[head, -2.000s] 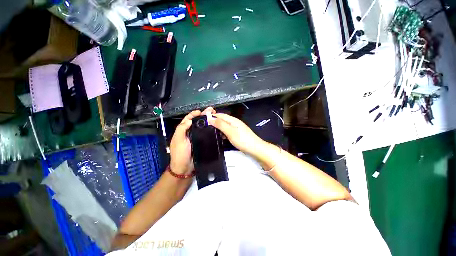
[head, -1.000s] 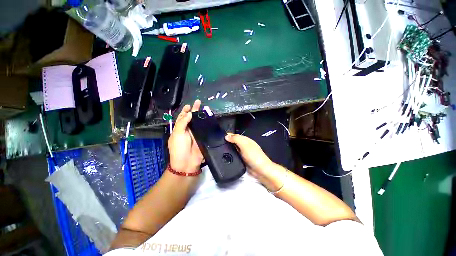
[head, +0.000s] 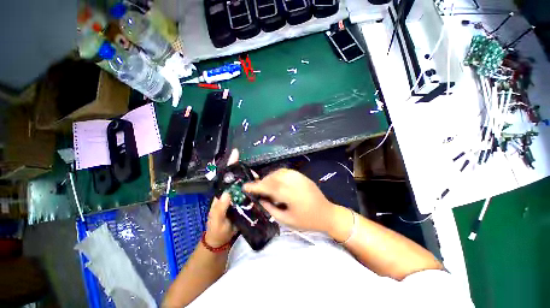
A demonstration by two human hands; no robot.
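Observation:
A black lock panel (head: 259, 231) is held above my lap with its open inner side up. A small green circuit board (head: 236, 194) with white leads lies at its upper part. My left hand (head: 221, 218) grips the panel along its left side. My right hand (head: 295, 198) is over the panel, its fingers at the board's right edge; whether they pinch the board or only touch it is unclear. Two finished lock panels (head: 213, 127) lie at the bench's left front edge, with leads hanging over.
Open panels (head: 269, 15) line the back. A glue tube (head: 221, 73), red cutters (head: 248, 68) and bottles (head: 142, 75) stand back left. Circuit boards with cables (head: 485, 55) lie on the white side table. A blue crate (head: 184, 225) is at left; a framed part (head: 346, 43) lies back right.
The panel has been turned from its outer face to its inner side, showing the green board. My right hand has moved from its side to over the board. The view has tilted up.

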